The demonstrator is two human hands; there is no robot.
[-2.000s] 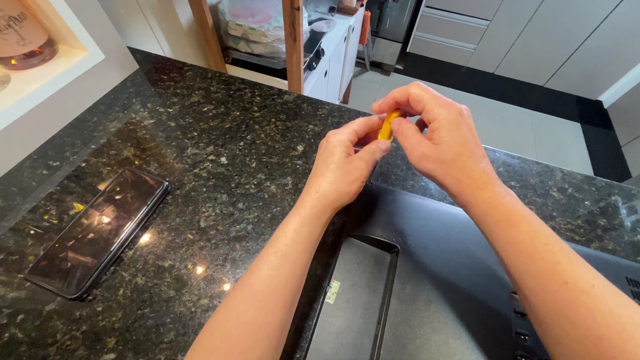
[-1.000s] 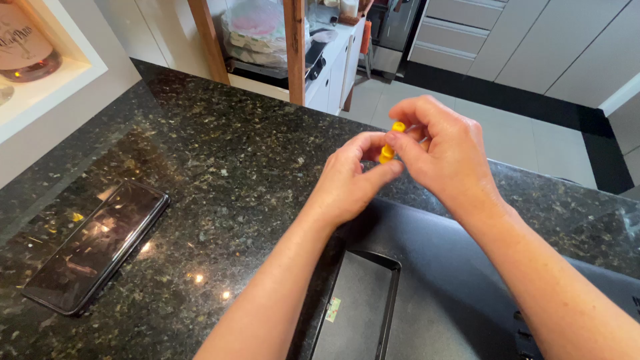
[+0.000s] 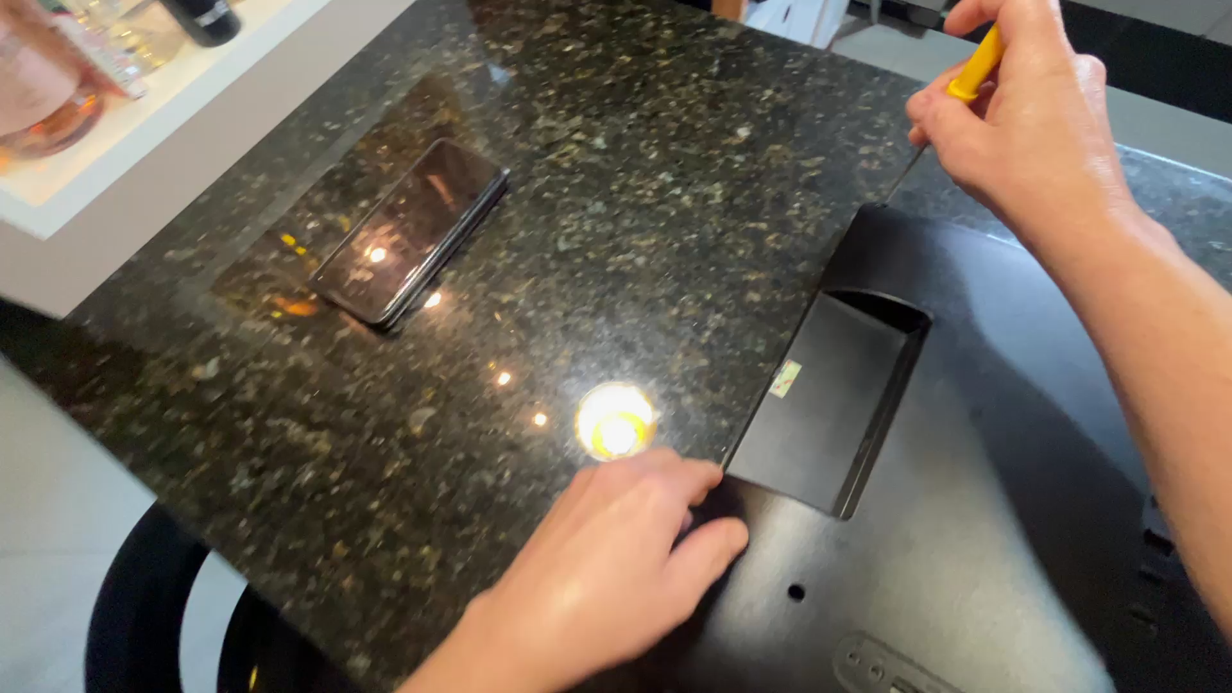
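Note:
A yellow-handled screwdriver (image 3: pixel 977 67) is held in my right hand (image 3: pixel 1030 125), its thin metal shaft pointing down toward the far left corner of a black plastic laptop casing (image 3: pixel 924 558). Whether the tip touches the casing cannot be told. My left hand (image 3: pixel 616 549) rests on the casing's left edge, thumb on its surface and fingers at the rim, holding nothing. Between the hands lies a rectangular recess (image 3: pixel 818 395) with a small pale sticker (image 3: pixel 785 378) at its left side.
A dark smartphone (image 3: pixel 414 231) lies on the speckled granite counter (image 3: pixel 616 241), left of the casing. A bright round light reflection shows beside my left hand. Bottles (image 3: pixel 48 87) stand in a lit white niche at the upper left. A black curved object (image 3: pixel 135 597) is below the counter's edge.
My hands have moved apart. The left one has come down onto the casing's left edge; the right one has carried the yellow screwdriver to the far corner. The view has shifted noticeably.

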